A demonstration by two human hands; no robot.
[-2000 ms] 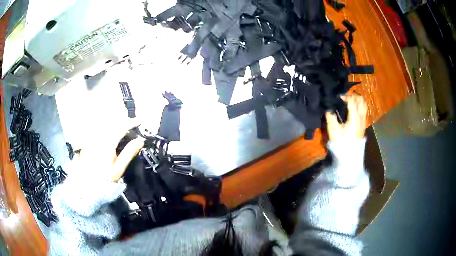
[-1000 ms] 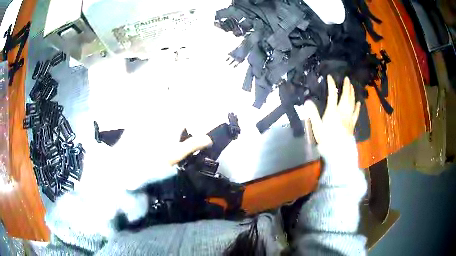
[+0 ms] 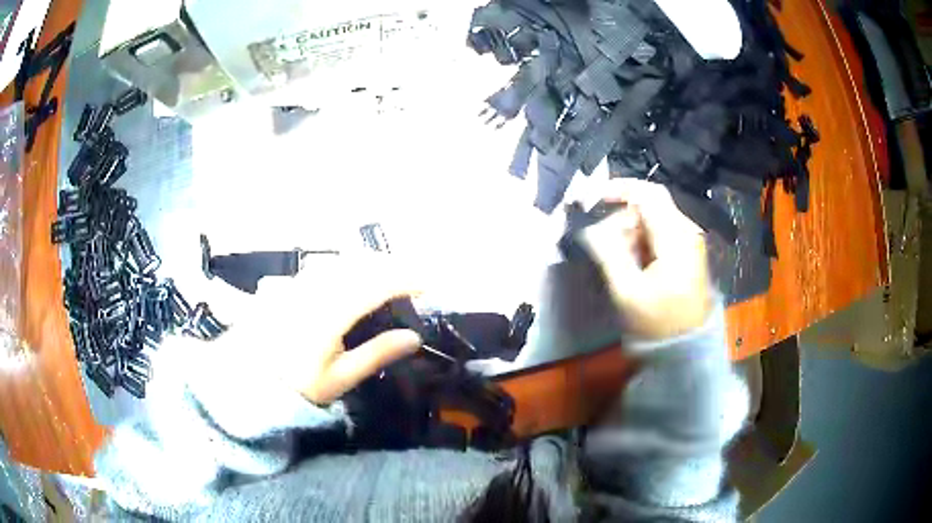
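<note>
My left hand (image 3: pixel 358 352) is at the front edge, its fingers curled on a strap with buckle attached (image 3: pixel 480 332), over a dark heap of straps at my lap. My right hand (image 3: pixel 654 255) is slightly blurred, its fingers closed on a black webbing strap piece (image 3: pixel 585 227) left of the strap heap (image 3: pixel 654 92). Another strap with a buckle (image 3: pixel 255 268) lies on the glaring bed plate left of centre. A small slide buckle (image 3: pixel 374 238) lies near it.
The cream-white sewing machine (image 3: pixel 255 46) with a CAUTION label is at the top left. A pile of black slide buckles (image 3: pixel 112 266) lies at the left. A white piece (image 3: pixel 705 22) rests by the strap heap. A cardboard box (image 3: pixel 899 276) stands at the far right.
My right hand has come left and back from the strap heap and has taken hold of a strap piece. My left hand has moved slightly closer to me. The camera view has shifted.
</note>
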